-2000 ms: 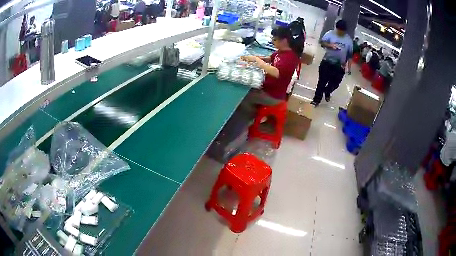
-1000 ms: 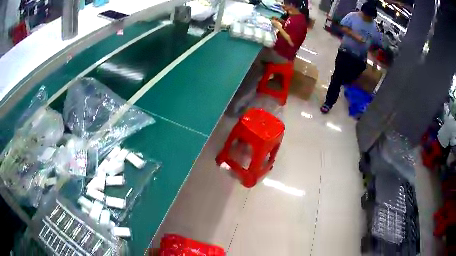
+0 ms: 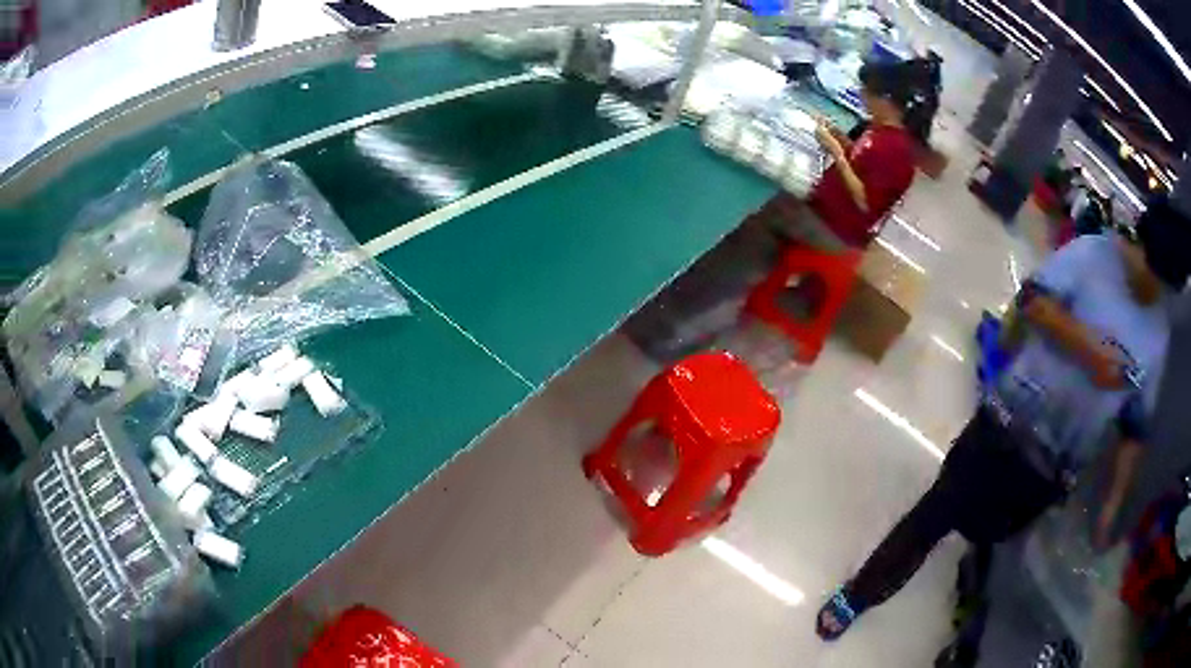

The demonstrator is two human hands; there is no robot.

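Neither of my hands is in the picture. Several white block parts (image 3: 255, 425) lie in a loose pile at the lower left of the green bench, some on a flat clear tray (image 3: 342, 437). A blister tray (image 3: 98, 522) with rows of thin silvery rods sits left of the pile, near the picture's edge. A large clear plastic bag (image 3: 281, 255) lies crinkled behind the pile. Another clear bag (image 3: 111, 281) with off-white contents lies to its left.
A red stool (image 3: 718, 398) stands beside the bench, and part of another red stool (image 3: 372, 639) shows at the bottom edge. A seated person (image 3: 869, 176) works farther along the bench. A person in light blue (image 3: 1071, 352) is in the aisle at right. A smartphone (image 3: 358, 15) lies on the white shelf.
The view has shifted and tilted. The person in light blue has come much closer along the aisle. Another red stool has come into view at the bottom. The white parts look unmoved on the bench.
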